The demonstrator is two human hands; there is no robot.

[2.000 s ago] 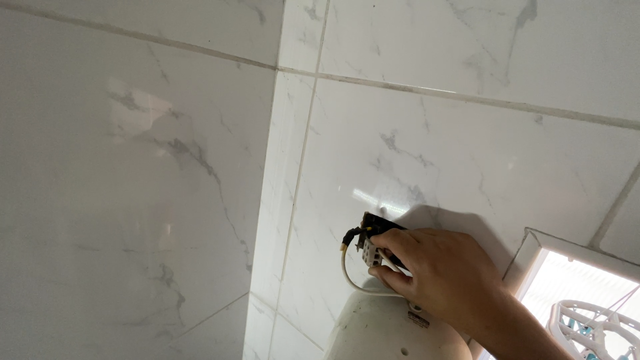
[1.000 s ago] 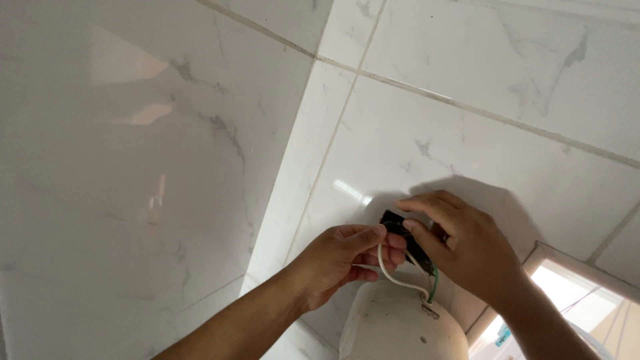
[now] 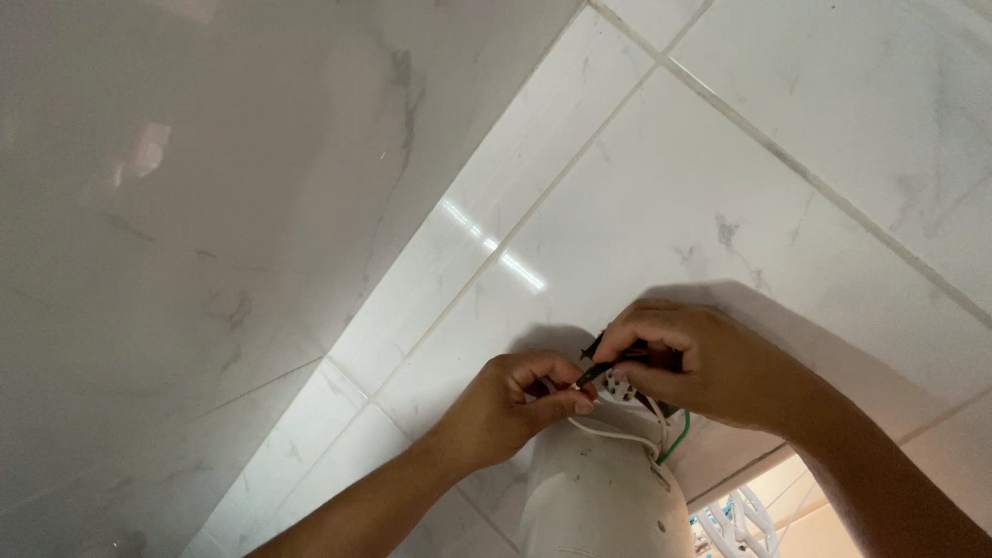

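My left hand point(image 3: 535, 395) pinches the end of a white wire point(image 3: 612, 434) between thumb and fingertips. My right hand point(image 3: 682, 360) grips a wire wrapped in black tape point(image 3: 595, 374), whose bare tip meets my left fingertips. Behind the right fingers is a dark opening or box in the tiled wall, partly hidden. Below the fingers shows a white terminal block or socket part point(image 3: 618, 385). The white wires and a green wire point(image 3: 685, 434) come out of a slot in the top of a white rounded housing point(image 3: 604, 496) under my hands.
Glossy marbled wall tiles point(image 3: 736, 194) with grout lines surround the work, and a wall corner runs diagonally at the left. At the lower right, beside the housing, is a bright opening with white curved rack-like parts point(image 3: 736, 523).
My left hand, absent two seconds ago, came in from the lower left and now pinches a wire. The black-taped wire is now between both hands. The view has tilted.
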